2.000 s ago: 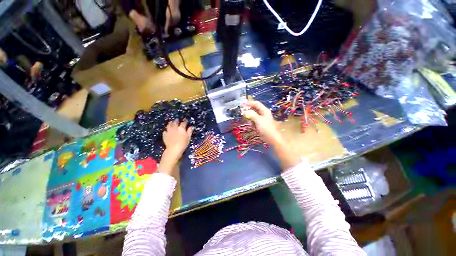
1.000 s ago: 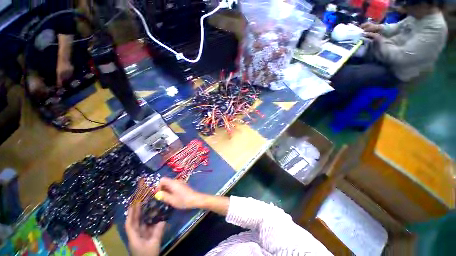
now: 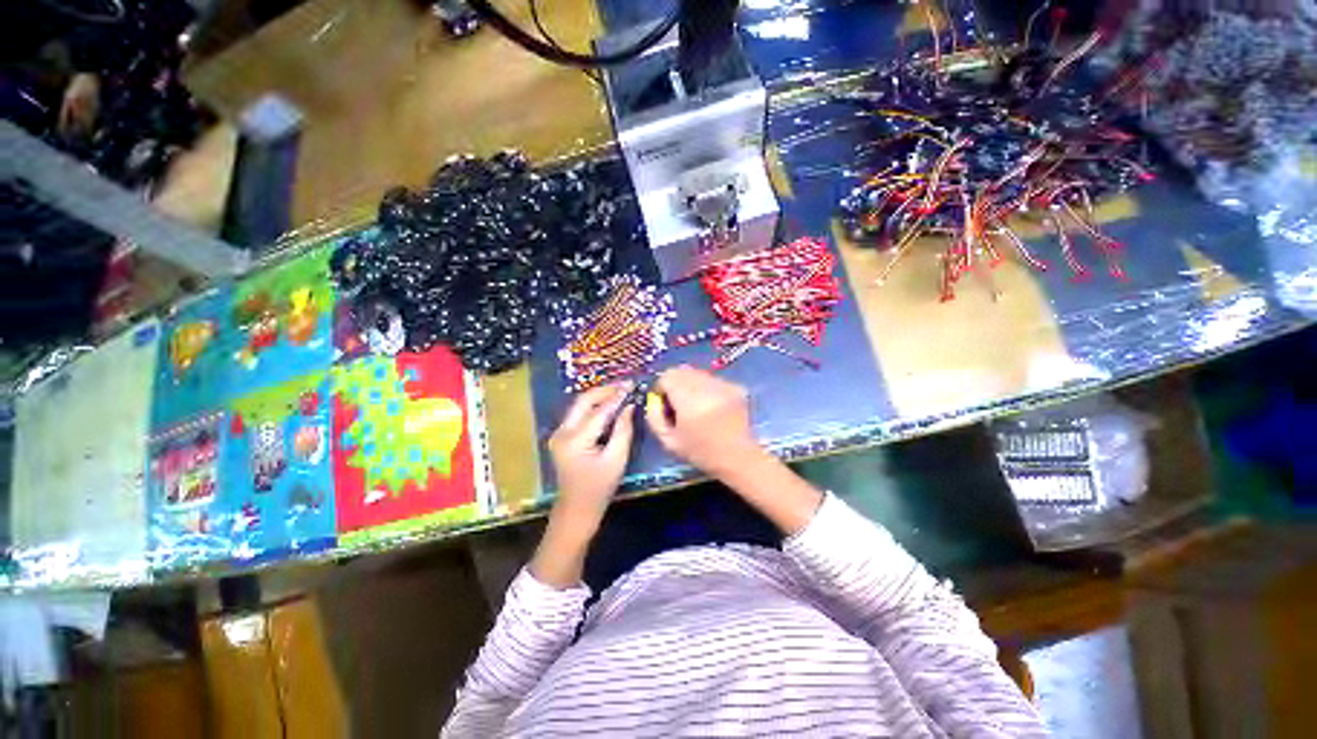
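My left hand (image 3: 592,445) and my right hand (image 3: 703,422) meet at the bench's front edge. My left hand holds a small black round housing (image 3: 637,393) at its fingertips. My right fingertips, with a yellow spot on one, touch the housing; whether they grip a wire lead is too small to tell. Just behind the hands lies a bundle of orange-and-white wire leads (image 3: 617,334). A bundle of red wire leads (image 3: 773,296) lies to its right. A large heap of black round housings (image 3: 491,253) lies at left.
A silver-grey metal fixture (image 3: 701,173) stands behind the bundles. Wired assemblies (image 3: 982,173) form a spiky heap at right, beside a clear bag of parts (image 3: 1242,94). A cartoon-printed mat (image 3: 246,419) lies at left. An open carton with packed parts (image 3: 1076,469) is below right.
The view has swung back left from the right side of the workshop. My hands, over the orange-and-white bundle a second ago, are now together in front of it at the bench edge.
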